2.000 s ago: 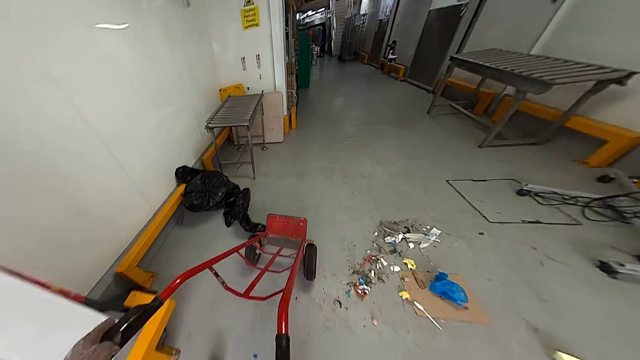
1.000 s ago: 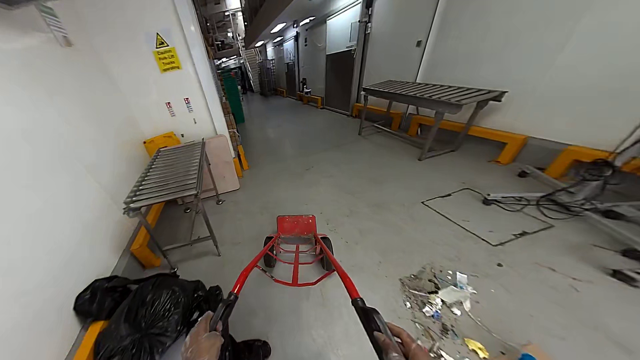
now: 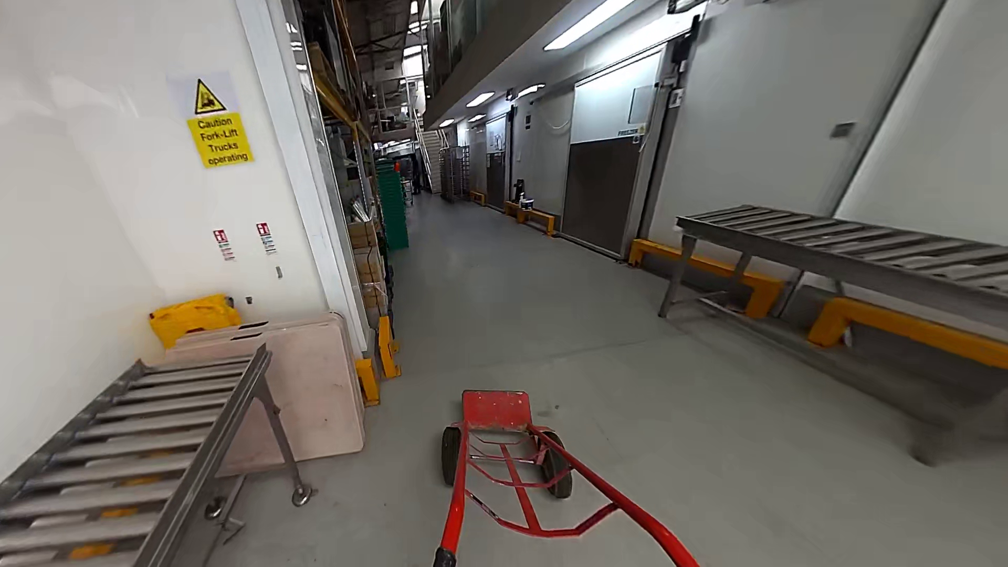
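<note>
A red two-wheeled hand truck point(image 3: 516, 472) stands low in the middle of the head view, tilted back toward me, its toe plate at the far end and a black wheel on each side. Its left handle ends in a black grip at the bottom edge; the right handle runs out of the frame at the bottom. Neither of my hands shows, so what they touch is hidden. A roller conveyor section point(image 3: 150, 441) on legs is to the left of the hand truck.
Pale boards point(image 3: 315, 386) lean on the left wall beside a yellow plastic item point(image 3: 195, 316). At right, another roller conveyor point(image 3: 850, 244) stands by yellow floor barriers point(image 3: 913, 331). Green stacked crates point(image 3: 391, 205) and racking point(image 3: 339, 87) line the aisle's left side. A dark-and-white door point(image 3: 606, 173) is on the right.
The view has moved forward along the floor with the hand truck. Both gloved hands, seen on the handles one second ago, have left the frame, as have the black bags and floor litter.
</note>
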